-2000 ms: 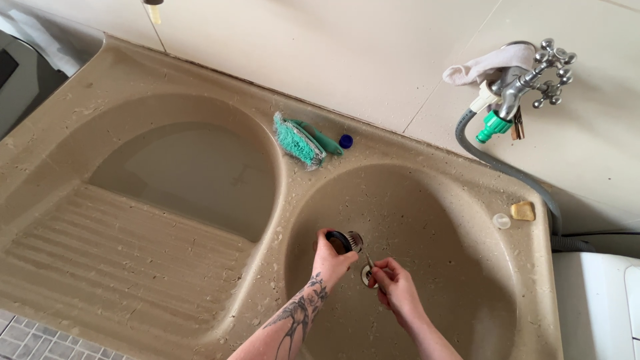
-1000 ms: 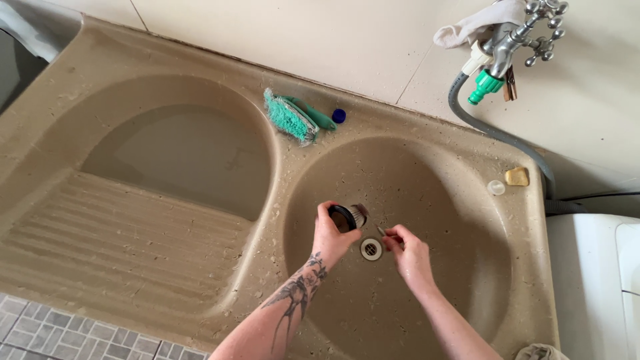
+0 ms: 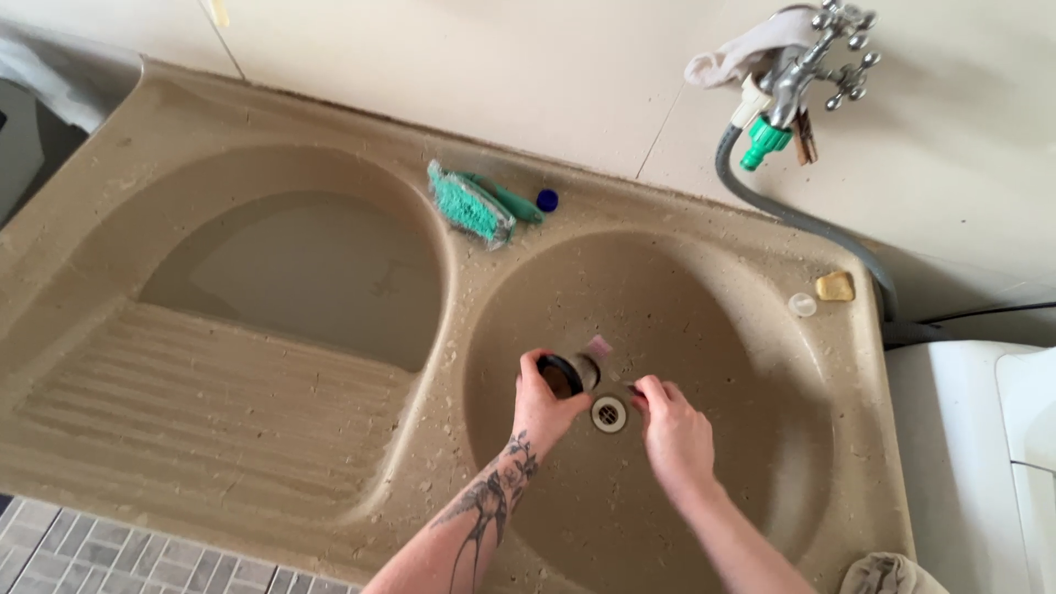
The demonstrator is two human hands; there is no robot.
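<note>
My left hand (image 3: 546,404) grips a small round part with a black rim (image 3: 561,375), tilted on its side over the right basin (image 3: 701,330). A blurred end of the part points right, and a small pinkish patch (image 3: 599,346) shows just behind it. The fingertips of my right hand (image 3: 672,429) are pinched on a small dark thing (image 3: 634,389), mostly hidden and too small to name. Between and just below the two hands lies the round drain strainer (image 3: 610,414) in the basin floor.
The left basin (image 3: 297,264) holds murky water beside a ribbed slope. On the ledge are a green scrub brush (image 3: 470,206), a blue cap (image 3: 547,200), a yellowish soap piece (image 3: 835,286) and a clear cap (image 3: 802,304). A metal tap (image 3: 796,82) with a grey hose (image 3: 759,198) juts from the wall.
Two seconds ago my right hand was over the drain; now it is to the drain's right. The pinkish patch by the black-rimmed part was not visible in the earlier frames.
</note>
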